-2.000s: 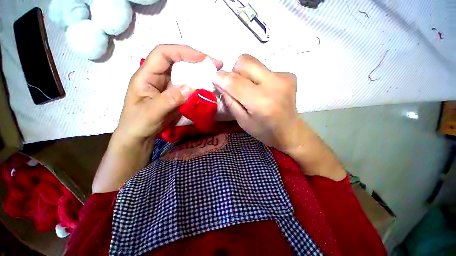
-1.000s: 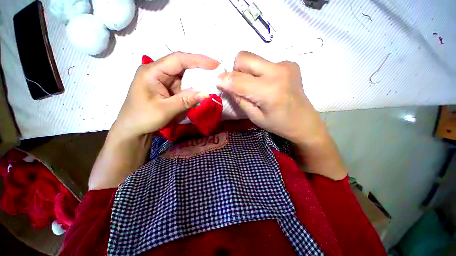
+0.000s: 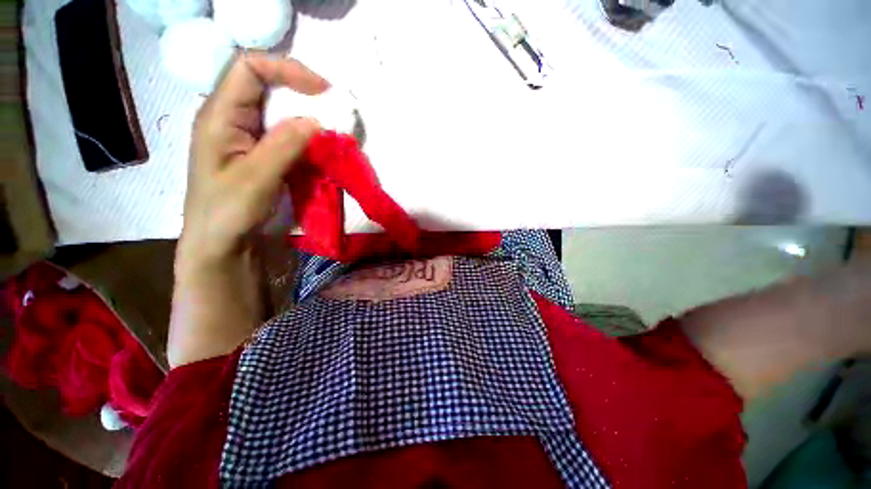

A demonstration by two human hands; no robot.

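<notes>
My left hand (image 3: pixel 239 143) pinches a white pompom (image 3: pixel 320 108) between thumb and fingers above the front part of the table. A red plush piece (image 3: pixel 358 186) hangs from the pompom, its long ends drooping over the table's front edge towards the apron. My right hand is out of the picture past the right edge; only a blurred forearm (image 3: pixel 793 315) shows. No needle or thread can be made out.
The white ribbed table (image 3: pixel 573 172) bears a smartphone (image 3: pixel 95 86) at left, loose pompoms (image 3: pixel 196 50) beside it, slim silver snips (image 3: pixel 516 48) and a dark metallic object (image 3: pixel 635 10) at the far side. A box (image 3: pixel 143 277) of red pieces (image 3: pixel 76 353) stands low left.
My right hand has left the pompom and swung far right out of view. My left hand has moved left and up with the pompom; the red piece now hangs down more openly.
</notes>
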